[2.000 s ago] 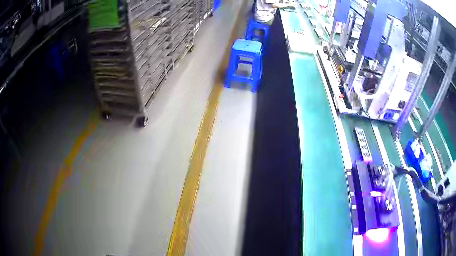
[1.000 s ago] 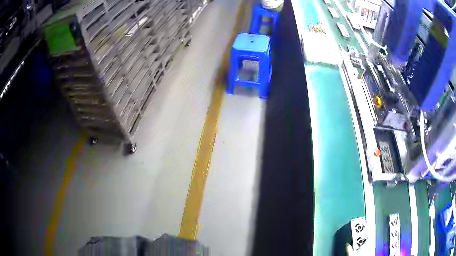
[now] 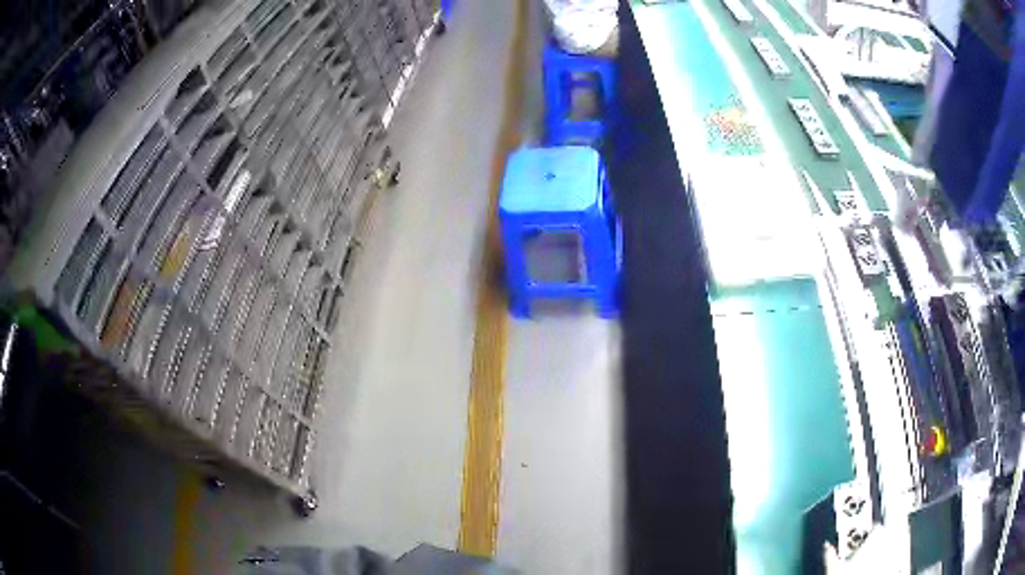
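A four-position metal plate [image 3: 852,519] with round openings shows at the bottom right edge of the view, upright and partly cut off. My right hand [image 3: 833,555] is at its left side, small, dark and blurred, and appears to hold it; the fingers are mostly hidden. My left hand is not in view. Grey clothing shows at the bottom edge.
A blue stool [image 3: 551,185] stands on the floor beside the green bench [image 3: 792,416], with another behind it. A wheeled rack [image 3: 214,258] is on the left. Small rings [image 3: 733,126] lie scattered on the bench. More plates [image 3: 813,126] lie on the conveyor beside machines.
The view has moved forward along the bench; the stools, rack and scattered rings are nearer. The plate at the bottom right came into view one second ago and has shifted slightly right.
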